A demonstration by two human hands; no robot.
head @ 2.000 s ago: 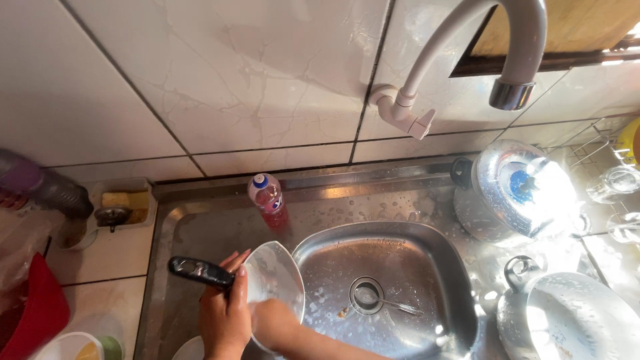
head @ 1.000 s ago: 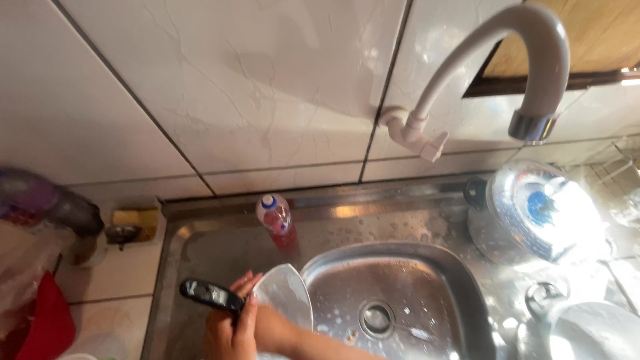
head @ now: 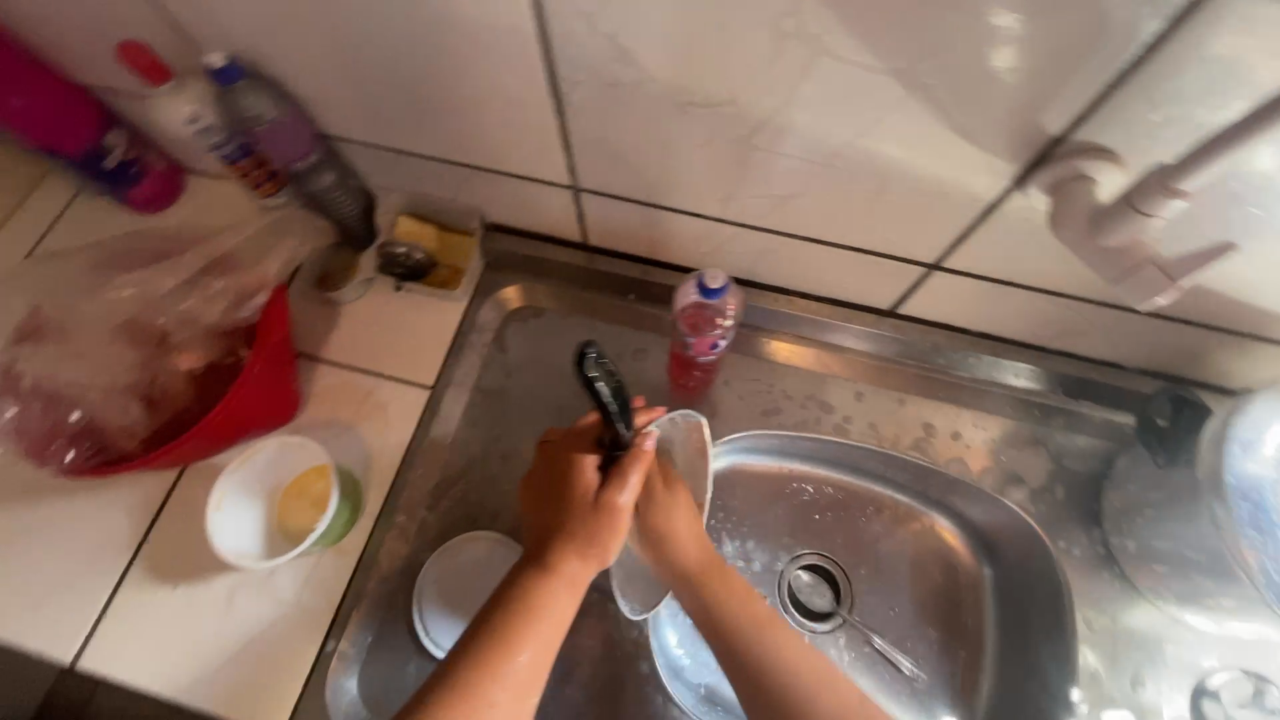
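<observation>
My left hand (head: 575, 490) is closed around the base of the black handle of a pan (head: 690, 450), which is tilted on its side at the left edge of the sink bowl. My right hand (head: 668, 510) reaches inside the pan against its inner wall; its fingers are mostly hidden, and whether they hold anything cannot be told. A plastic bottle of pink liquid with a blue cap (head: 706, 335) stands behind the pan on the steel drainboard. In the sink, a metal spoon (head: 880, 640) lies with its bowl over the drain (head: 815, 592).
A white round lid or dish (head: 465, 590) and a metal dish (head: 690, 650) lie near my forearms. Left are a white tub (head: 270, 500), a red basin (head: 270, 390), a sponge holder (head: 465, 265) and bottles. A metal pot (head: 1170, 510) stands right, below the faucet (head: 1130, 220).
The view has swung left, bringing the red basin and tub more fully into sight. The pan has turned in my hands, its handle now pointing more away from me.
</observation>
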